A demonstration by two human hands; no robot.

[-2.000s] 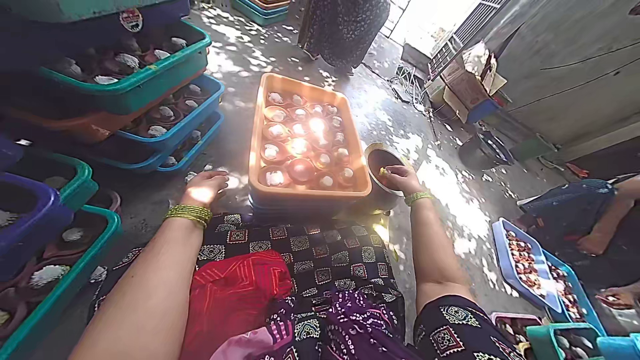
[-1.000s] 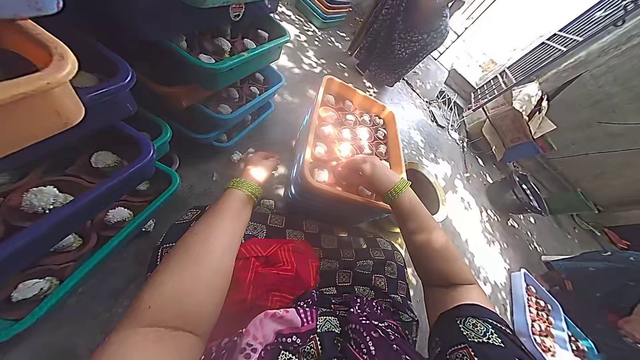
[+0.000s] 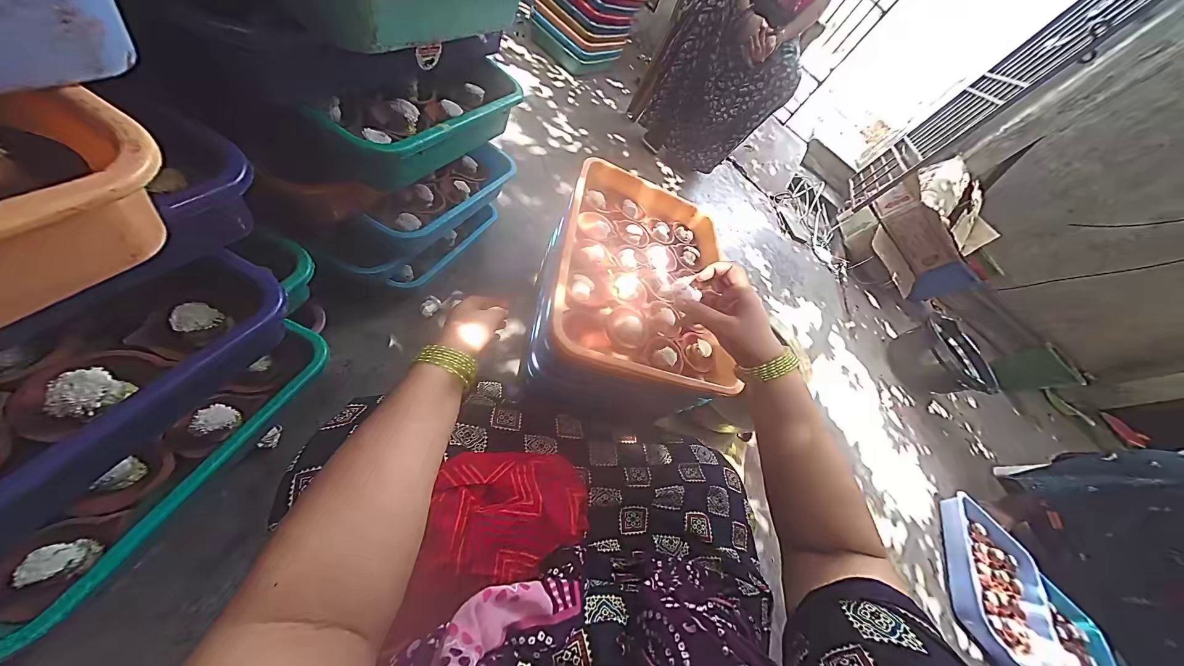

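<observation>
An orange plastic tray (image 3: 638, 365), on top of a blue one, stands before my knees. Rows of small reddish cups topped with whitish lumps (image 3: 666, 355) fill it, partly washed out by sun glare. Over the tray's right side is my right hand (image 3: 735, 310), thumb and fingertips close together around a small pale piece (image 3: 686, 290); glare blurs its outline. My left hand (image 3: 476, 324) hovers left of the tray, fingers loosely curled and partly turned away; whether it holds anything cannot be seen.
Stacked trays of similar cups, one with a purple rim (image 3: 139, 393), rise at the left. A person in a patterned skirt (image 3: 717, 88) stands beyond the tray. Cardboard boxes (image 3: 911, 231) lie by the right wall. Another person's dark clothing (image 3: 1110, 546) is beside a pale blue tray (image 3: 962, 564).
My right hand was by the dark round container right of the tray two seconds ago, then over the cups; it is now at the tray's right side. The view has swung left.
</observation>
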